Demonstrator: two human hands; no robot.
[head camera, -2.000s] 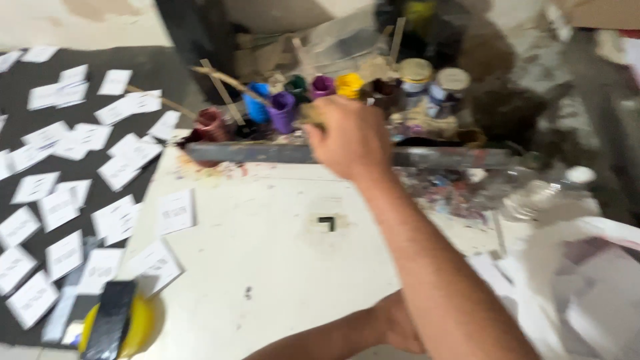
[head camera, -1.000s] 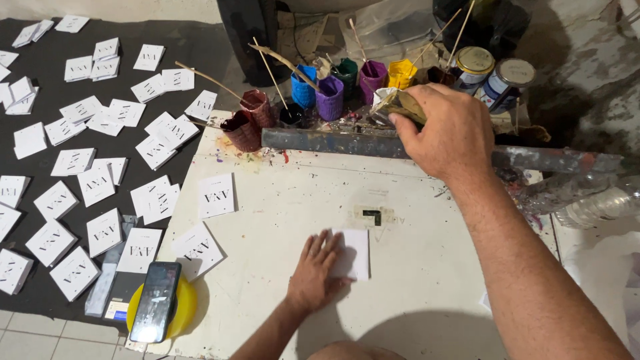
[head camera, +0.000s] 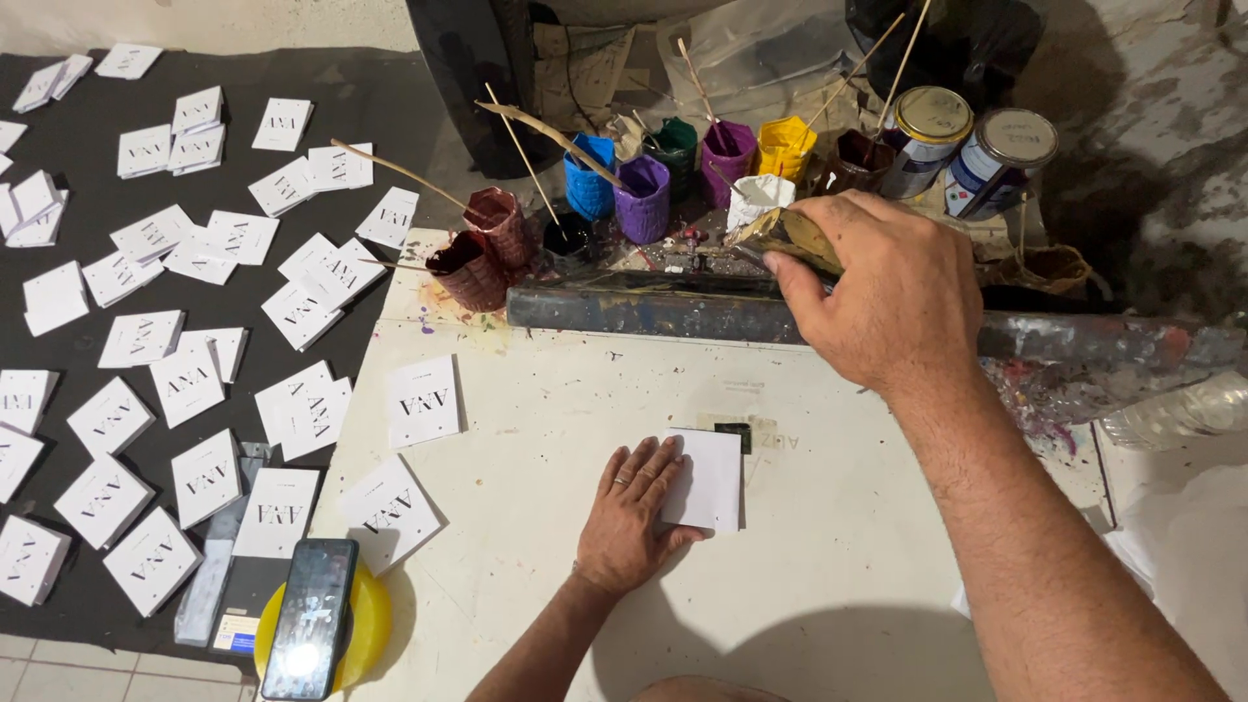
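Observation:
My left hand (head camera: 634, 507) lies flat with a ring on one finger, its fingertips over the left side of a blank white card (head camera: 715, 483). The card's top right corner touches a small black corner mark (head camera: 733, 438) on the white tabletop (head camera: 546, 429). Above and to the right, my right hand (head camera: 882, 283) grips a paint-stained wooden piece (head camera: 795, 241), its thumb below and fingers over the top. The rest of that piece is hidden by the hand. Just behind it stands a white paint pot (head camera: 759, 200).
A dark bar (head camera: 653, 310) crosses the table's back edge. Behind it stand several paint pots with sticks, including a purple pot (head camera: 642, 200), and paint cans (head camera: 924, 136). Many printed cards (head camera: 110, 417) cover the black surface at left. A phone (head camera: 312, 619) rests on a yellow round object (head camera: 370, 619).
Two seconds ago my left hand was low, beside my right forearm, and the mark's surroundings showed no card. Now that hand is on the white card. The view has shifted.

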